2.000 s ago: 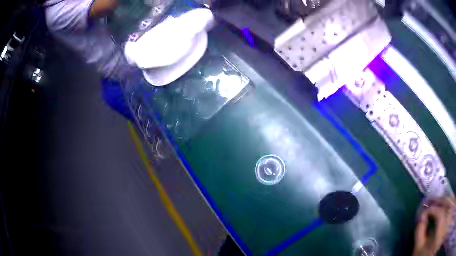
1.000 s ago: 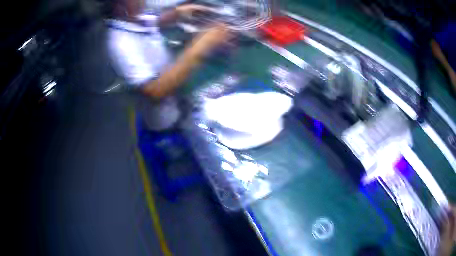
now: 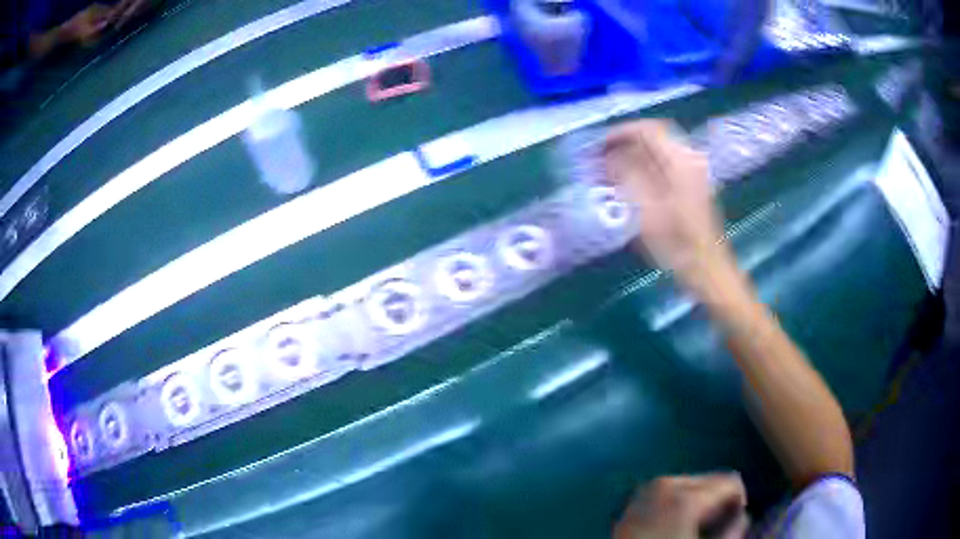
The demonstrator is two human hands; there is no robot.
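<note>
A row of silver lens plates (image 3: pixel 353 335) with several round clear lenses set in them runs diagonally across the view. My right hand (image 3: pixel 663 190) is blurred and lies over the plates right of centre, its fingertips beside a fitted lens (image 3: pixel 611 207). Whether it holds anything cannot be told. My left hand (image 3: pixel 686 507) is at the bottom edge, partly cut off, with its fingers curled, over the green surface. Whether something is in it cannot be told.
A whitish bottle (image 3: pixel 280 150) and a small red-orange frame (image 3: pixel 398 80) stand beyond the plates. Blue bins (image 3: pixel 674 42) are at the top. A white metal fixture (image 3: pixel 23 426) with violet light is at the left edge, and a white sheet (image 3: pixel 913 208) at the right.
The view has swung right along the line. The other person in the white top and the white cap-like thing are gone from view. My right hand is now nearer the middle, and my left hand shows.
</note>
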